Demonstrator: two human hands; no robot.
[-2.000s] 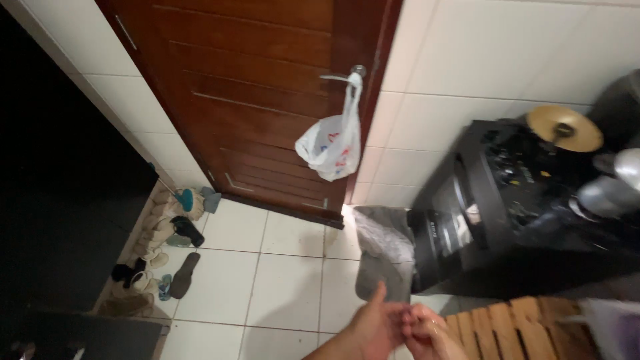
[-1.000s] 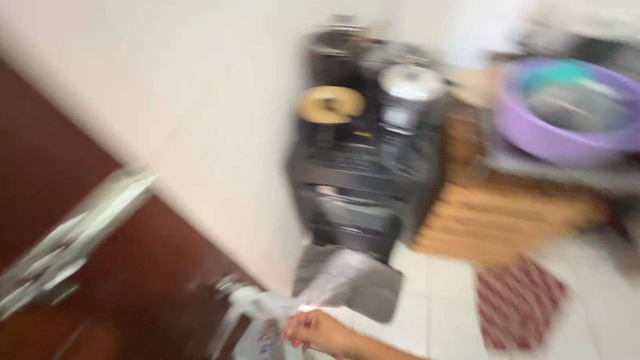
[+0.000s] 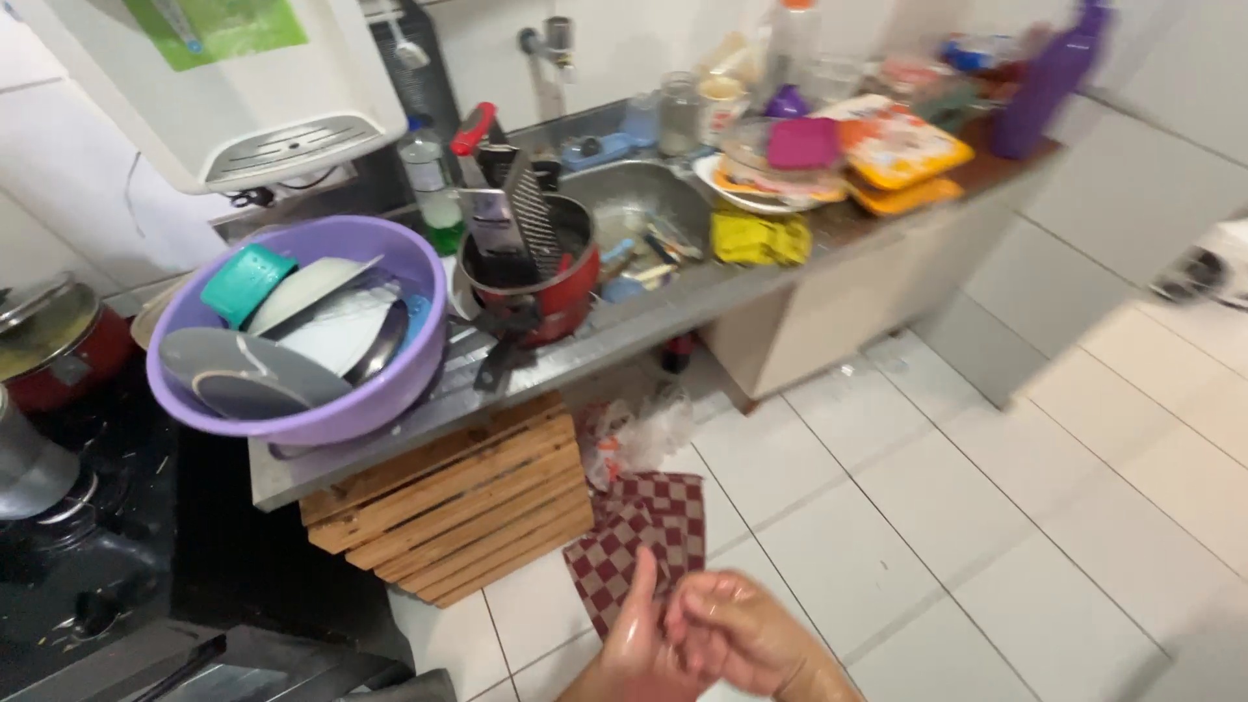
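Observation:
At the bottom centre, my left hand [image 3: 639, 643] is wet, with its thumb up and nothing held. Close against it, my right hand [image 3: 736, 629] has its fingers loosely curled and holds no object. Both are above the floor, nearest to a red and beige checkered cloth [image 3: 682, 502]. Beyond them a steel sink [image 3: 653, 195] holds utensils. Left of the sink stands a red pot [image 3: 561, 307] with a metal box grater [image 3: 526, 210] in it. A purple basin [image 3: 322, 429] of plates and bowls sits on the counter's left end. A yellow cloth [image 3: 760, 237] lies at the sink's right edge.
A black stove [image 3: 88, 546] with pots stands at the left. A slatted wooden crate [image 3: 468, 497] is under the counter [image 3: 673, 302]. Plates and orange-yellow containers [image 3: 902, 146] sit right of the sink, near a purple bottle [image 3: 1053, 88]. Plastic bags [image 3: 643, 429] lie on the floor.
The view has swung from the door and stove to the sink counter. One second ago one hand was by the white plastic bag at the door; now both hands are together, away from it.

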